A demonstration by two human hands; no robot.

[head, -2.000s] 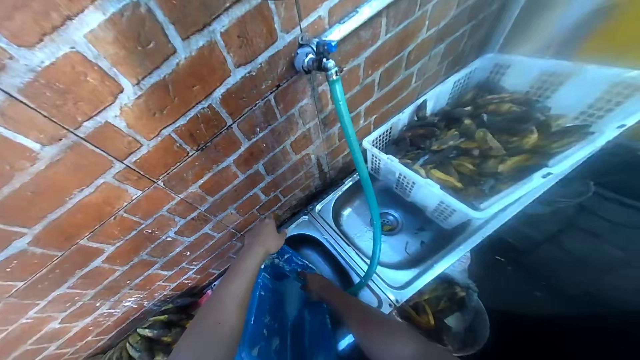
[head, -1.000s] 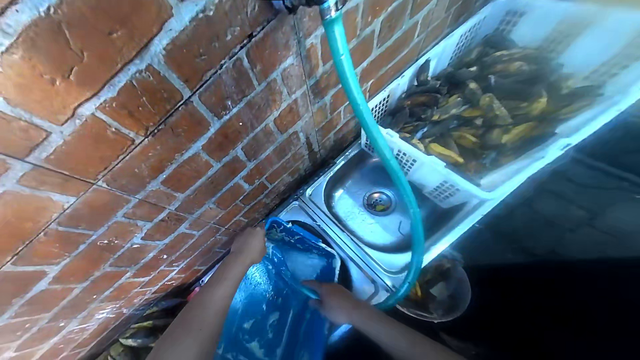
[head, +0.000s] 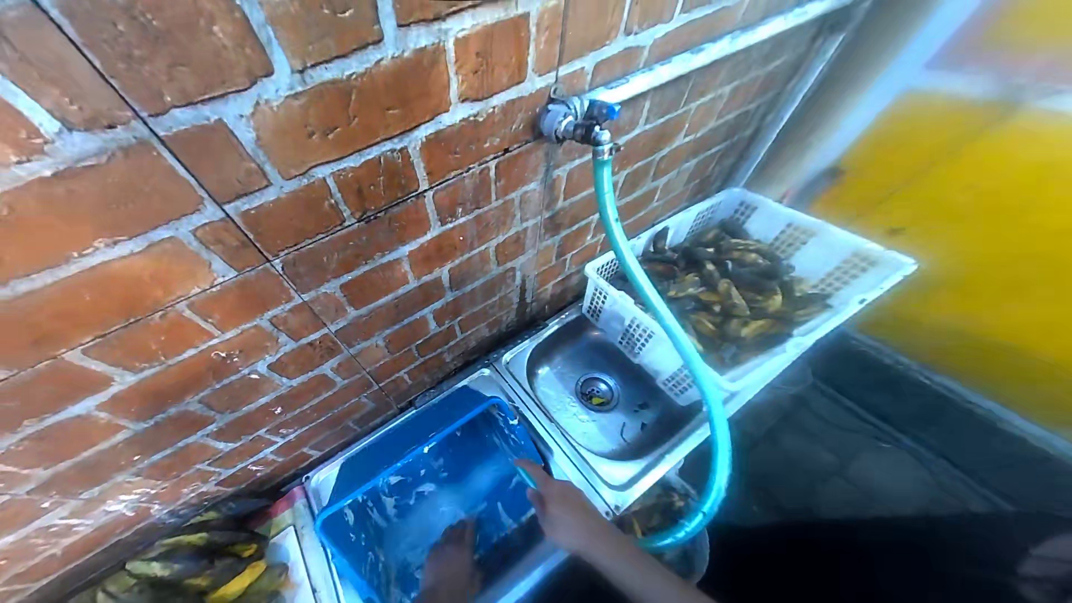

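Note:
My right hand [head: 557, 507] grips the free end of a teal hose [head: 670, 327], which points into a blue plastic tub [head: 419, 448]. The hose loops down from a tap [head: 578, 121] on the brick wall. My left hand [head: 452, 553] is inside the tub, blurred, near its lower side; whether it touches the tub's bottom cannot be told. Whitish streaks and what looks like splashing water show in the tub. The tub sits tilted at the left end of a steel sink unit, beside an open basin [head: 599, 394].
A white perforated crate [head: 854, 251] of dark and yellowish mussel-like pieces [head: 737, 289] stands right of the basin. Similar pieces [head: 209, 557] lie at the lower left. A clear container [head: 691, 553] hangs or stands below the sink's front edge. The brick wall [head: 352, 109] runs behind.
My left hand has left the tub's upper rim and moved down into the tub. The tub's inside now faces the view more. My right hand holds the hose end over it. The view has shifted.

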